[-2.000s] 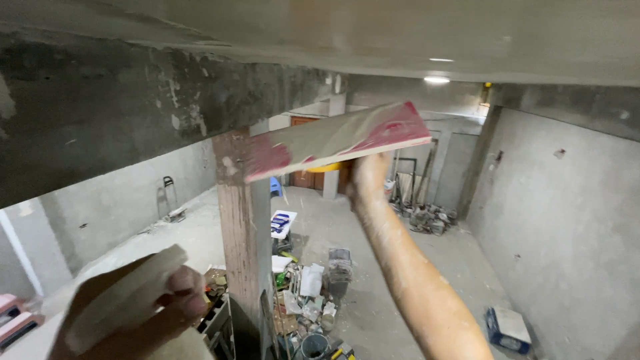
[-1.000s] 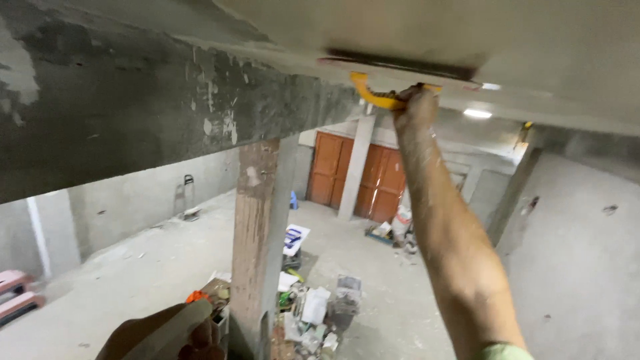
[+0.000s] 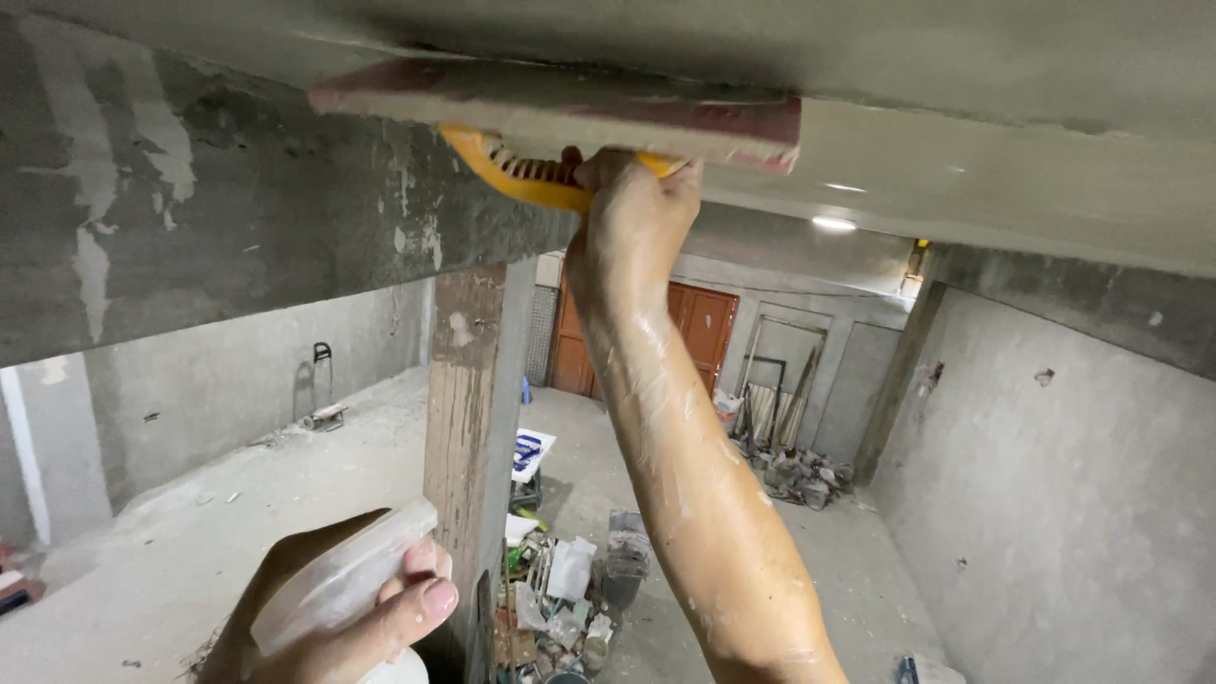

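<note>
My right hand (image 3: 635,214) is raised and closed around the yellow handle of a long plastering float (image 3: 560,119). The float has a reddish, plaster-smeared face and lies up against or just under the grey plastered ceiling (image 3: 931,161), beside a dark concrete beam (image 3: 237,190); whether it touches everywhere cannot be told. Wet plaster streaks my right forearm. Low on the left, my left hand (image 3: 389,608) grips a pale, translucent plastic scraper (image 3: 347,575), its thumb and fingers at one edge. Part of a white round thing shows beneath that hand.
A pillar (image 3: 465,380) stands under the beam. On the floor below lie a rubble and rag heap (image 3: 560,589) and a dark grey bin (image 3: 627,556). Farther back are orange doors (image 3: 703,323), a debris pile (image 3: 807,475) and a hand trolley (image 3: 323,380). A bare wall (image 3: 1064,475) rises at right.
The float went from a lowered, tilted position up to the ceiling, then shifted left along it in my right hand. My left hand with the scraper shows more fully now.
</note>
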